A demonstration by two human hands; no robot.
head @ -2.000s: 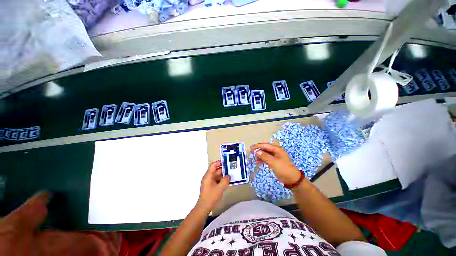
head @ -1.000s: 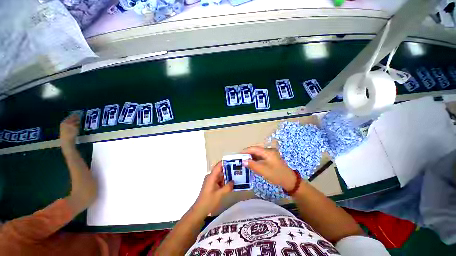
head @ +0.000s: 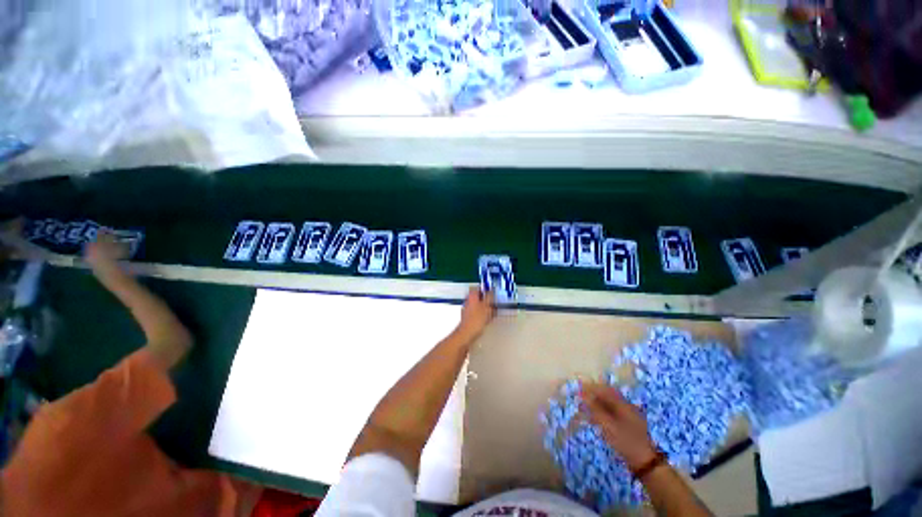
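My left hand (head: pixel 479 309) is stretched forward and holds a flat rectangular unit (head: pixel 497 279) by its near end. The unit has a pale border and a dark centre, and lies at the pale rail and the belt's near edge. My right hand (head: pixel 614 418) is over the left side of the pile of small blue-and-white parts (head: pixel 687 389) on the tan cardboard (head: pixel 516 404). Its fingers point into the pile and are blurred. I cannot tell if a part is between them.
More units (head: pixel 377 251) lie in groups on the green conveyor belt (head: pixel 485 202). A white sheet (head: pixel 334 379) is left of the cardboard. A coworker's arm (head: pixel 147 308) reaches to the belt at the left. A tape roll (head: pixel 859 315) and parts bag (head: pixel 794 374) are at the right.
My left hand has moved forward with the unit from above the cardboard to the rail. My right hand has left the unit and moved to the pile. The view has shifted, showing more shelf.
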